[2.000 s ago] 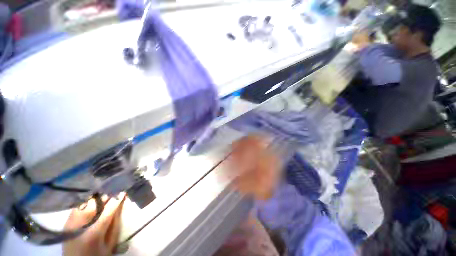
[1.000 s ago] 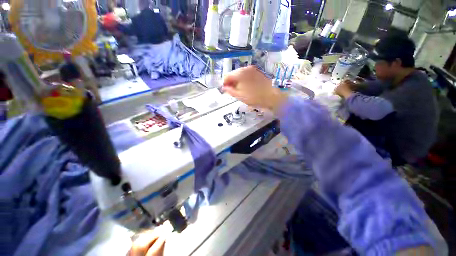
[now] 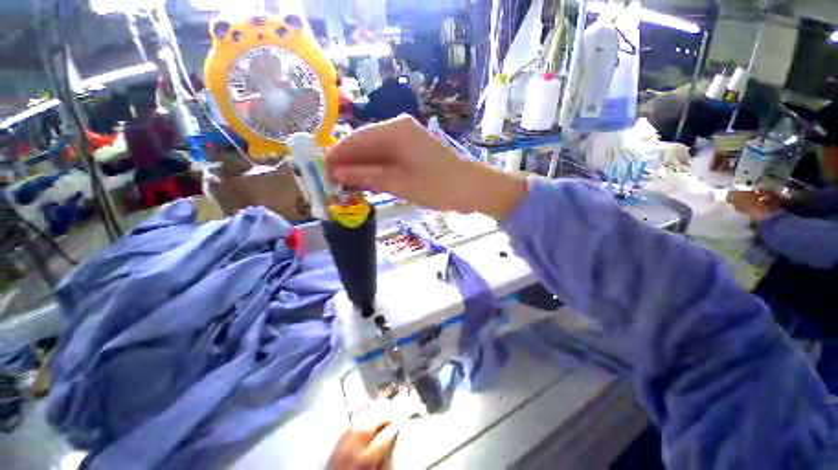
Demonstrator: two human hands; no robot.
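My right hand [image 3: 404,165] is raised over the black tapered tool cup [image 3: 352,262] on the machine head [image 3: 413,292]. Its fingers are pinched together beside the white marker [image 3: 309,173] standing in the cup; whether they grip a tool is hidden. My left hand [image 3: 365,443] is low at the brightly lit needle area [image 3: 393,397], cut off by the bottom edge. Its fingertips are together by the presser foot; glare hides what they hold. A blue-violet cloth strip [image 3: 476,303] drapes over the machine arm.
A heap of blue garment pieces [image 3: 193,340] lies left of the head. A yellow-orange clip fan [image 3: 273,87] and parts tray [image 3: 404,246] are behind. White thread cones [image 3: 540,103] stand at the back. Another worker's sleeve [image 3: 801,240] is at far right.
The view has turned left, bringing the whole fan and more of the heap in. My right hand has moved from above the arm's far end to the cup. My left hand stays at the needle area.
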